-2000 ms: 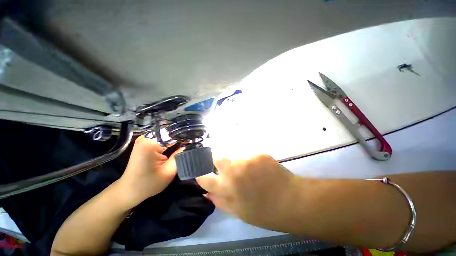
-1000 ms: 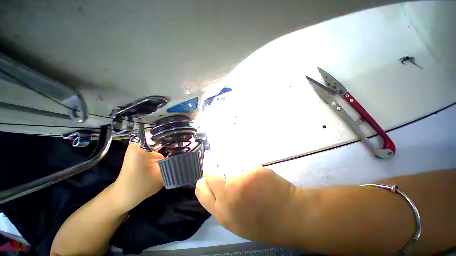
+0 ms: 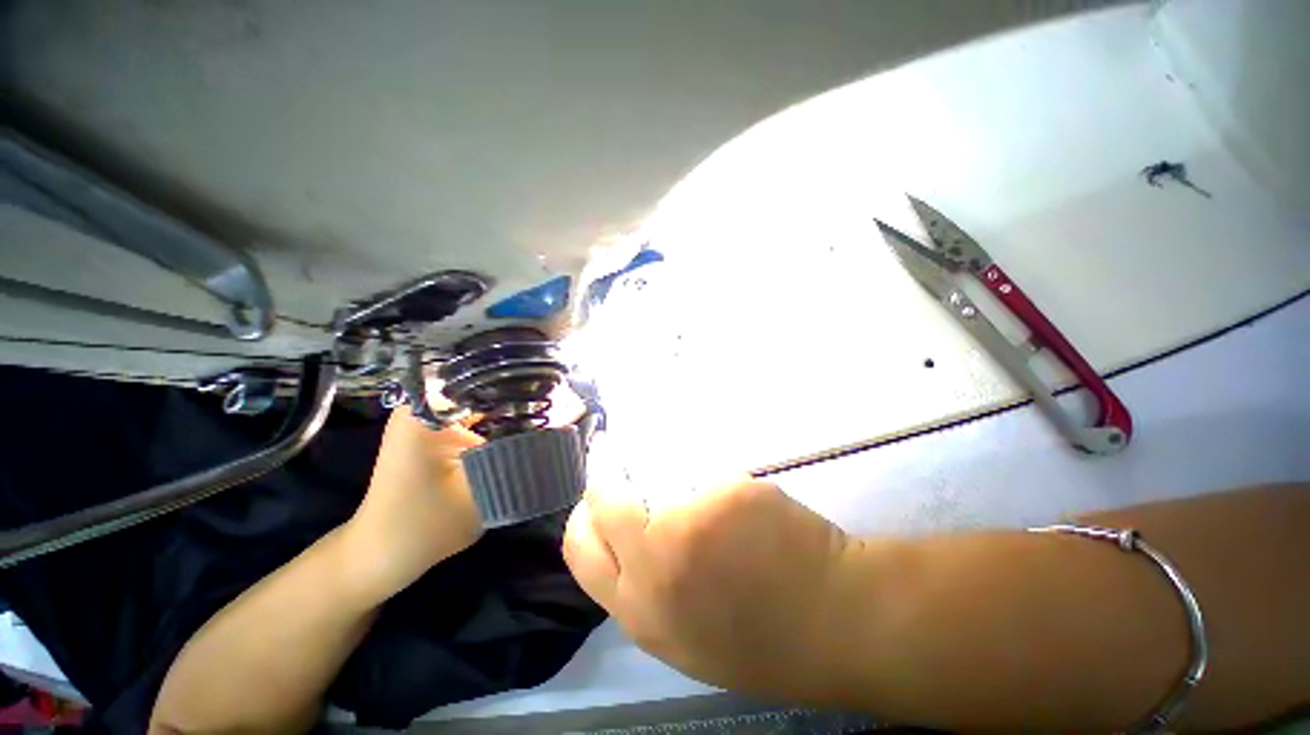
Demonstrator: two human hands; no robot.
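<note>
A black garment [image 3: 474, 618] lies heaped under and around my left hand and over the table edge at the left. My left hand [image 3: 420, 481] is on the cloth, its fingertips hidden behind the thread tension assembly [image 3: 503, 376] and its ribbed grey knob [image 3: 526, 478]. My right hand [image 3: 690, 553] is just right of the knob, fingers curled; its fingertips are hidden behind the knob and in the glare. What either hand grips does not show. The needle cannot be made out.
Red and silver thread snips [image 3: 1023, 339] lie with blades apart on the white machine bed [image 3: 819, 330]. A small thread scrap [image 3: 1175, 178] lies beyond them. The machine head [image 3: 388, 144] spans the top, with a bent metal rod [image 3: 187, 503] at left. A ruler strip runs along the front edge.
The machine parts sit further left in view than two seconds ago, and more of the bed shows. My right hand's fingers have moved from below the knob to its right side. My left hand stays on the cloth.
</note>
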